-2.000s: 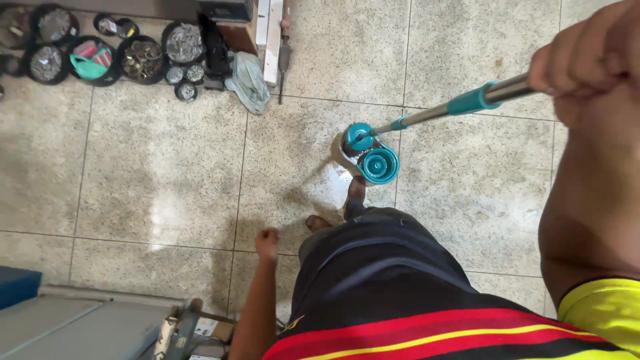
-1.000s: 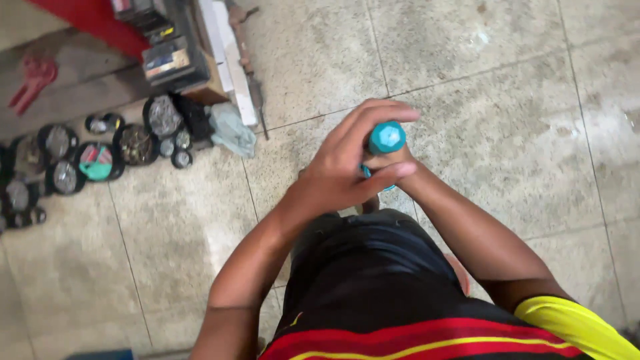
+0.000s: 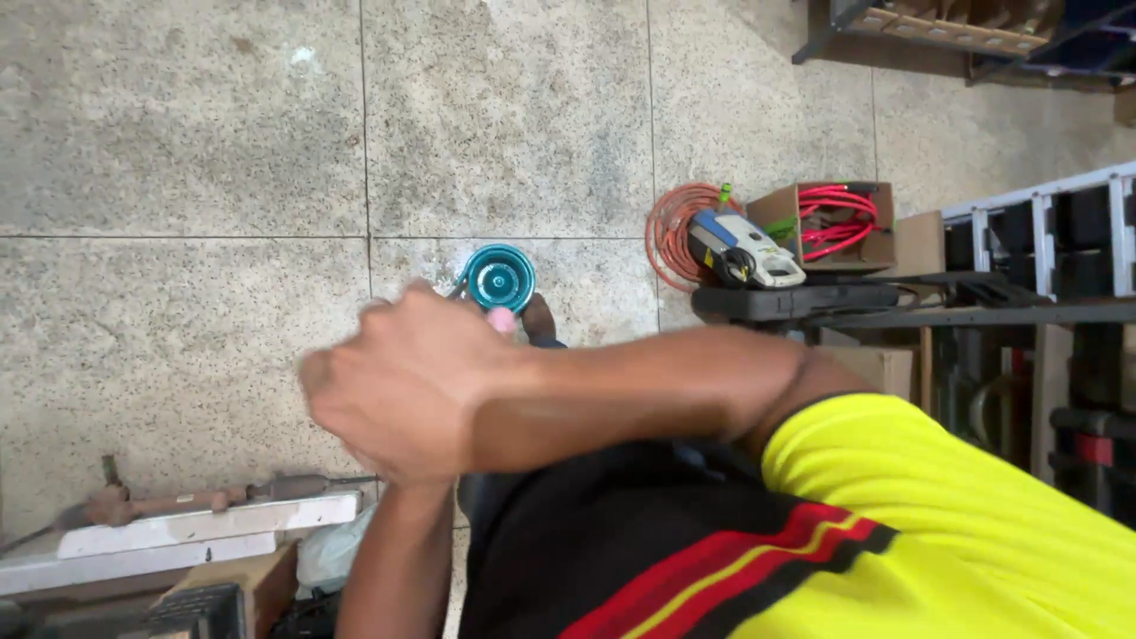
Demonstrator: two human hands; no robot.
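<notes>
My right hand [image 3: 417,368], blurred and with bent fingers, lies across and over my left hand [image 3: 342,417] at left of centre. My left forearm comes up from below, and most of that hand is hidden. What either hand holds cannot be seen, and the mop's metal pole does not show. Just beyond my hands, a round teal spin-mop bucket [image 3: 499,280] stands on the floor beside my foot [image 3: 538,319]. A small pink thing [image 3: 501,319], not clear enough to name, overlaps the bucket's near rim in the picture.
Right of centre lie a coiled orange hose [image 3: 666,235], a pressure washer [image 3: 745,248] and a cardboard box [image 3: 772,209] of red hose [image 3: 839,217]. A metal ladder [image 3: 981,240] is farther right. White boards [image 3: 213,524], a rusty metal part [image 3: 169,504] and a plastic bag [image 3: 333,550] are lower left.
The view has turned strongly. Two seconds ago my right hand held the mop pole and my left hand was apart; one second ago both were at its teal top, which is now out of sight.
</notes>
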